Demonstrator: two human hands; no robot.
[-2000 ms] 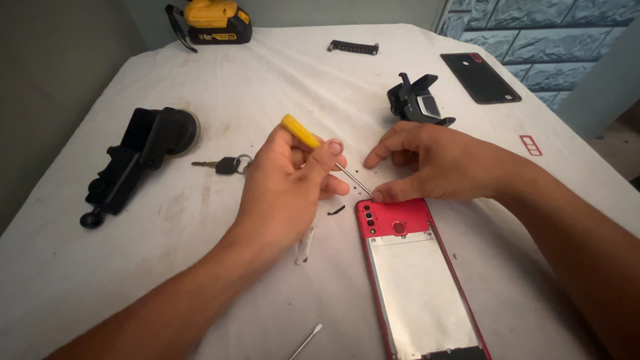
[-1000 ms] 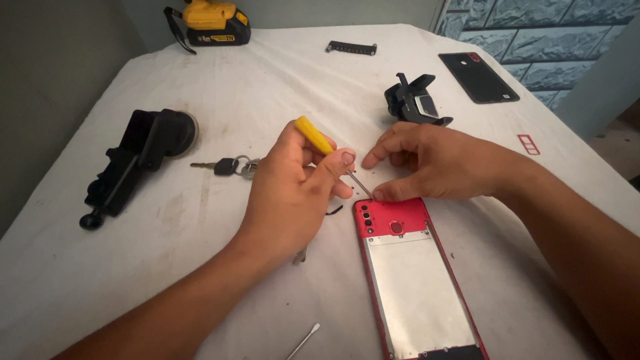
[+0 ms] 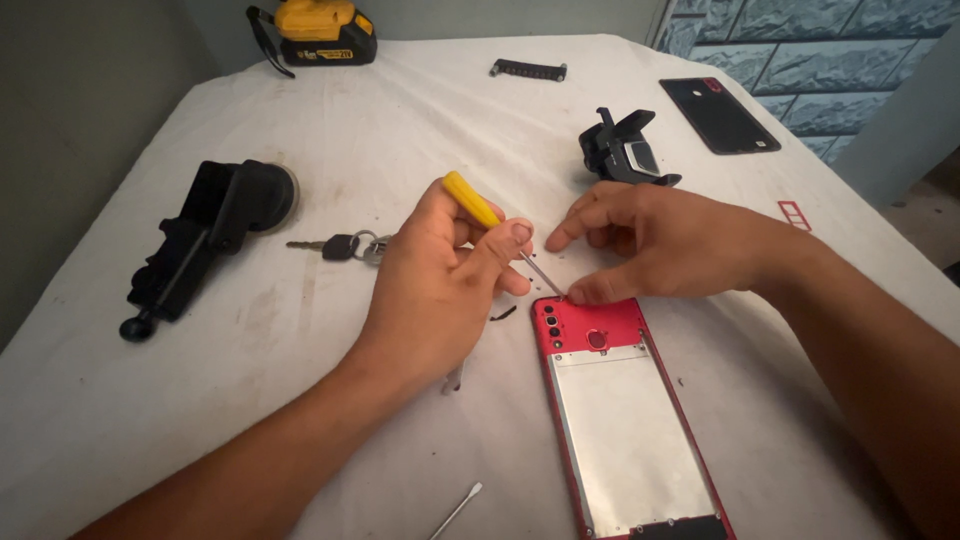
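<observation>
A red smartphone [image 3: 630, 427] with its back cover off lies on the white cloth, camera end away from me, its silver metal plate showing. My left hand [image 3: 450, 277] is closed around a screwdriver [image 3: 472, 201] with a yellow handle; the tip of its thin metal shaft meets the phone's top edge. At that same edge, beside the tip, rests the thumb of my right hand [image 3: 645, 244], with the fingers apart and curled above the cloth. Small dark bits and a black strip [image 3: 503, 313] lie between my left hand and the phone.
Around the cloth-covered table [image 3: 360, 135] lie a black suction mount [image 3: 217, 225], keys [image 3: 340, 247], a power-tool battery end [image 3: 326, 34], a bit holder [image 3: 528, 70], a black phone clamp [image 3: 619, 150], a dark back cover [image 3: 720, 116], a red frame piece [image 3: 794, 215] and a metal tool [image 3: 457, 510].
My left hand and the screwdriver handle have shifted and tilted slightly, while the tip stays near the phone's top edge. My right hand keeps about the same place.
</observation>
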